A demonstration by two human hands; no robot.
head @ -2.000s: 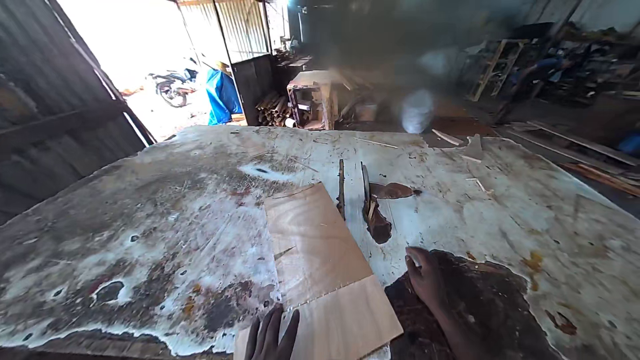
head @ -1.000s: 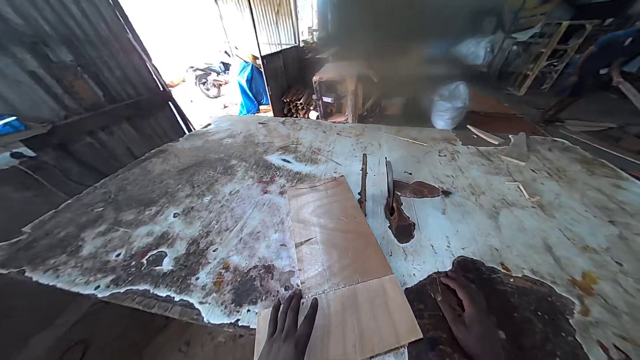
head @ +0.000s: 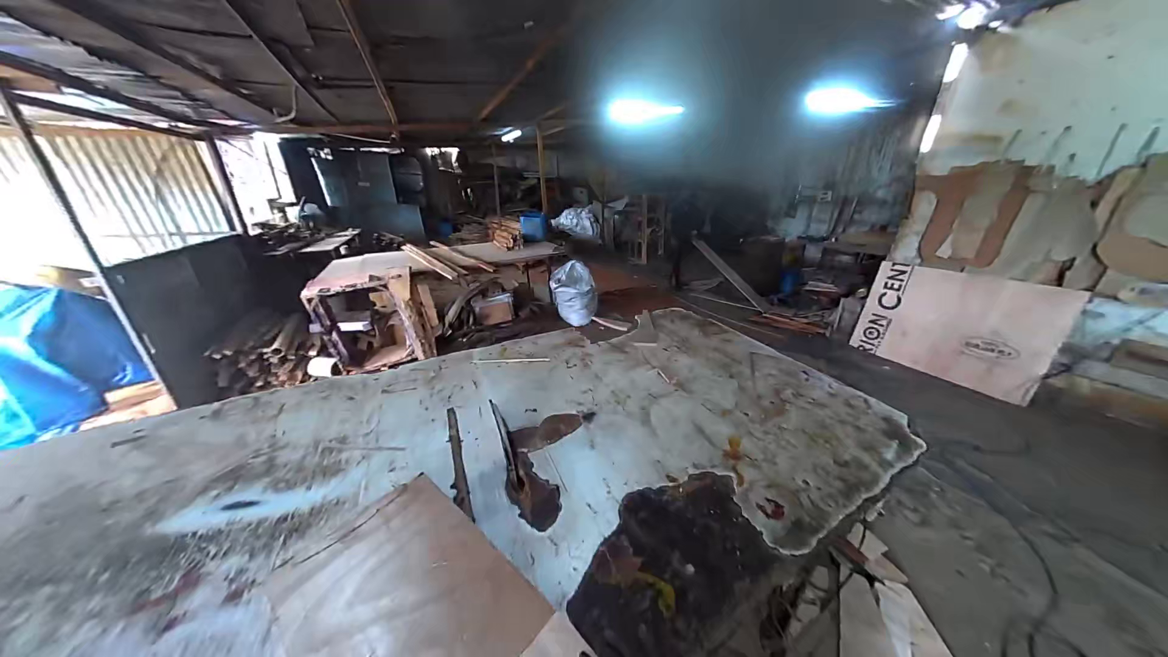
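Observation:
Neither my left hand nor my right hand shows in the head view now. A thin plywood board [head: 411, 575] lies flat on the worn, stained worktable [head: 657, 401] at the bottom of the view, its near part cut off by the frame. Just beyond its far corner is a narrow dark stick [head: 459, 464]. To the right of the stick, a slim dark strip [head: 505, 447] lies by a brown worn patch in the table's surface. A larger dark broken area [head: 675, 566] spreads along the near edge.
A white sack [head: 574, 294] stands beyond the table. Left of it are a wooden frame stand [head: 411, 315] and stacked wood pieces [head: 269, 356]. A large plywood sheet [head: 972, 328] leans at the right wall. Cables [head: 1031, 538] lie on the floor at right.
The view has swung up and to the right. My left hand, earlier on the plywood board, and my right hand, earlier over the dark area, are out of view.

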